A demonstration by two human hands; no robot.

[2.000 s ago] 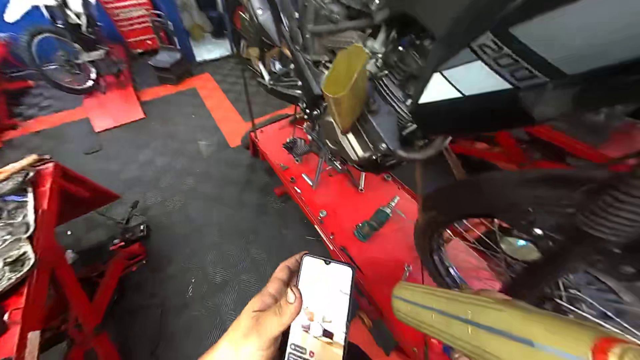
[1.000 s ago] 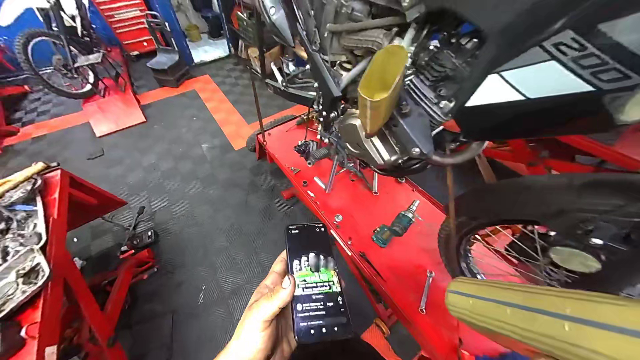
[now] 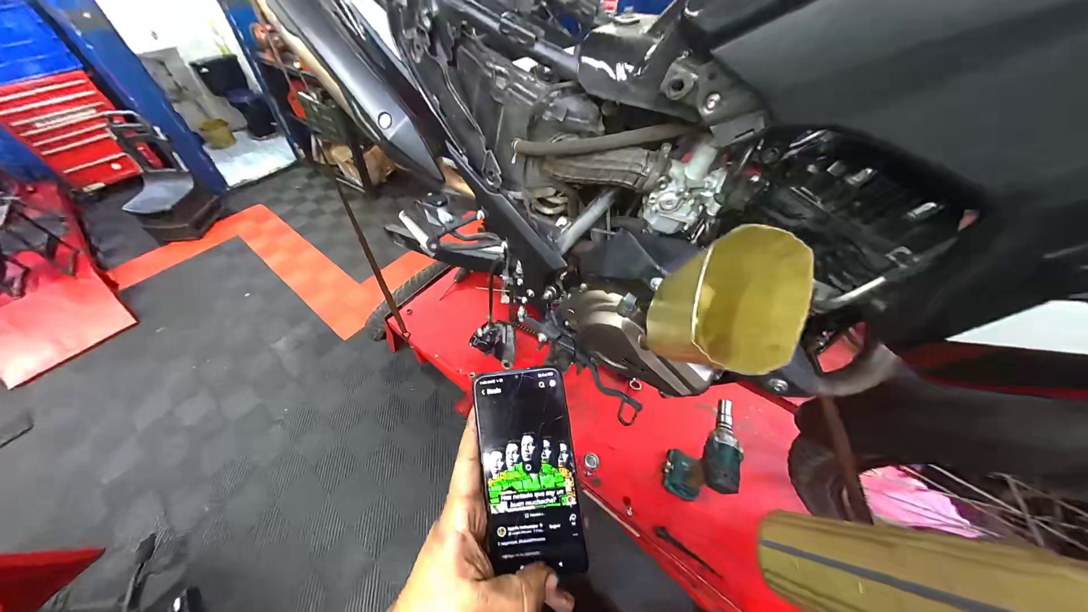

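Observation:
My left hand [image 3: 467,544] holds a smartphone [image 3: 529,476] upright, its thumb over the bottom of the lit screen. The screen shows a dark page with a picture and writing. My right hand is not in view. Beyond the phone a partly stripped motorcycle [image 3: 595,161] stands on a red lift table [image 3: 629,425], with its carburetor [image 3: 680,200] exposed. A yellowish, open-ended funnel-like piece [image 3: 739,297] is at the engine cover [image 3: 603,327]. A green cordless power tool with a socket [image 3: 722,459] lies on the table.
A yellowish tube-like thing with a dark stripe [image 3: 901,565] crosses the lower right. Beside it are wheel spokes [image 3: 1003,501]. A wrench-like tool [image 3: 684,548] lies on the table. A red tool chest [image 3: 64,127], a seat [image 3: 157,191] and a red ramp [image 3: 59,314] stand at the left.
The view has moved closer to the motorcycle. The phone screen has gone from a bright page to a dark one, and my left thumb now lies over its lower edge.

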